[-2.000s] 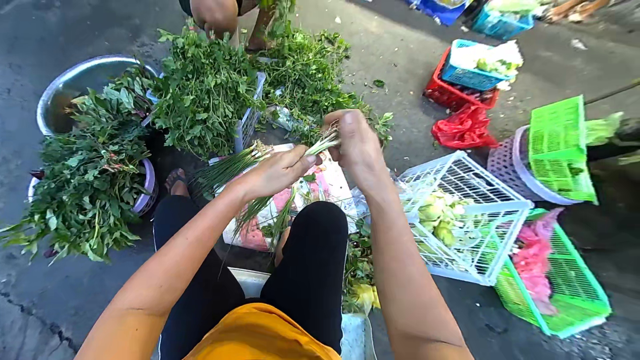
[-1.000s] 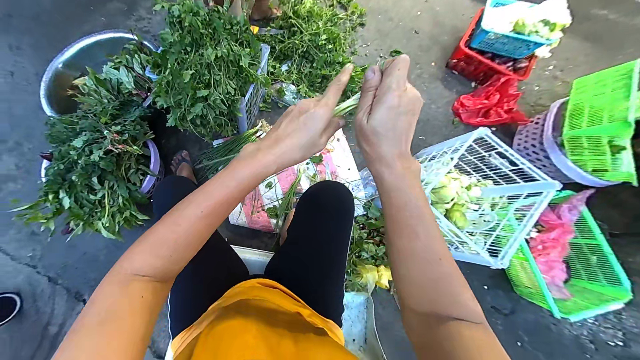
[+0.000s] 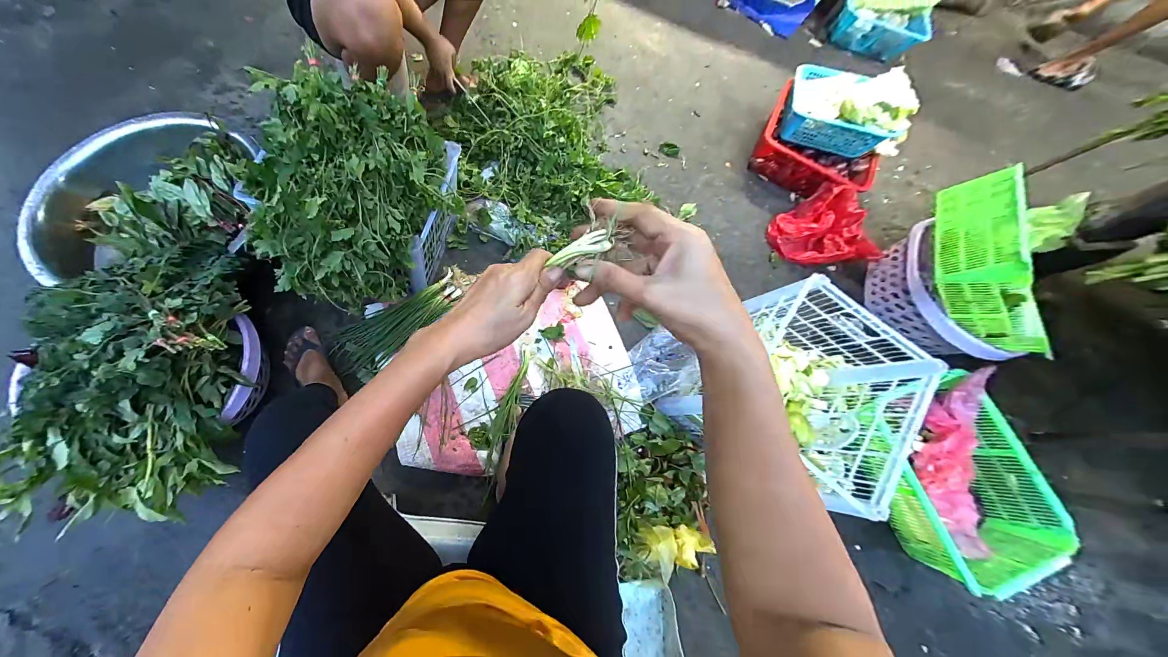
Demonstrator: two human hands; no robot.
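Note:
My left hand holds a small bunch of green onions just below its white bulbs, which point up and right. Around the root end, my right hand has its fingers spread and curved; thumb and fingertips are close to the bulbs and thin roots, and whether they pinch any is unclear. Beneath the hands lies a pink and white striped sheet with loose leaves and stalks on it. More green onions lie in a pile at its left edge, beside my left forearm.
Leafy greens stand heaped at the left, by a metal basin. A person crouches at the top over loose herbs. To the right are a white crate, a green basket, a red bag and a red basket.
My right hand has opened from a closed grip near the bulbs to spread fingers. The crouching person's hand now shows at the herbs.

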